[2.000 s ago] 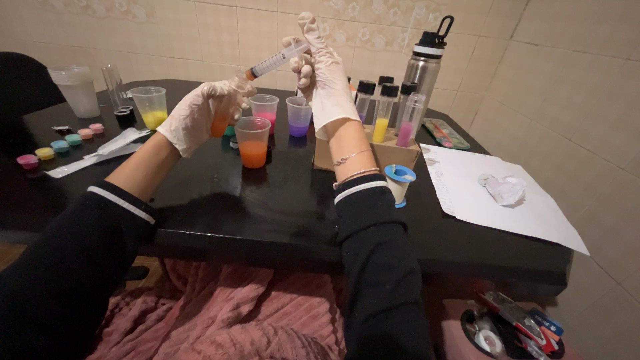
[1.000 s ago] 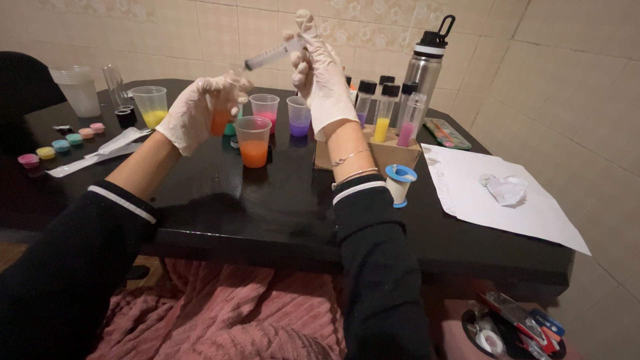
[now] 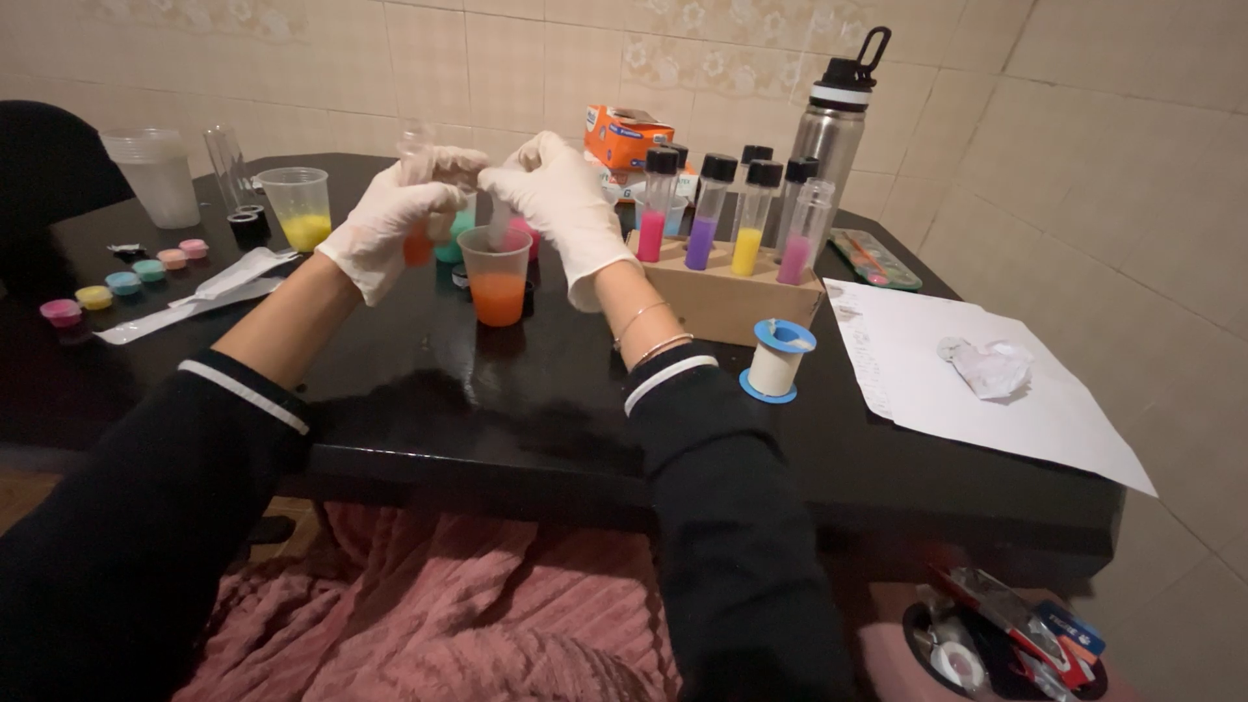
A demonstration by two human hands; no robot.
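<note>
White gloves cover both hands. My left hand (image 3: 402,216) grips a clear tube (image 3: 417,244) with orange liquid low in it. My right hand (image 3: 558,205) holds a clear plastic syringe (image 3: 501,216), blurred and pointing down at the mouth of a plastic cup of orange liquid (image 3: 498,292). Whether the syringe tip touches the liquid cannot be told. Behind the hands stand a cup of green liquid (image 3: 451,239) and a cup of pink liquid (image 3: 525,237), both partly hidden. Right of my right hand, a cardboard rack (image 3: 721,307) carries several tubes of coloured liquid, most with black caps.
A yellow-liquid cup (image 3: 304,219), stacked cups (image 3: 156,180), paint pots (image 3: 124,283) and white wrappers (image 3: 210,297) lie left. Right are a tape spool (image 3: 777,361), paper sheets (image 3: 975,409), a paint palette (image 3: 875,259) and a steel bottle (image 3: 829,146). An orange box (image 3: 624,138) stands behind.
My right hand has come down with the syringe, from above the tube in my left hand to the orange cup. The syringe showed orange liquid two seconds ago and looked clear one second ago.
</note>
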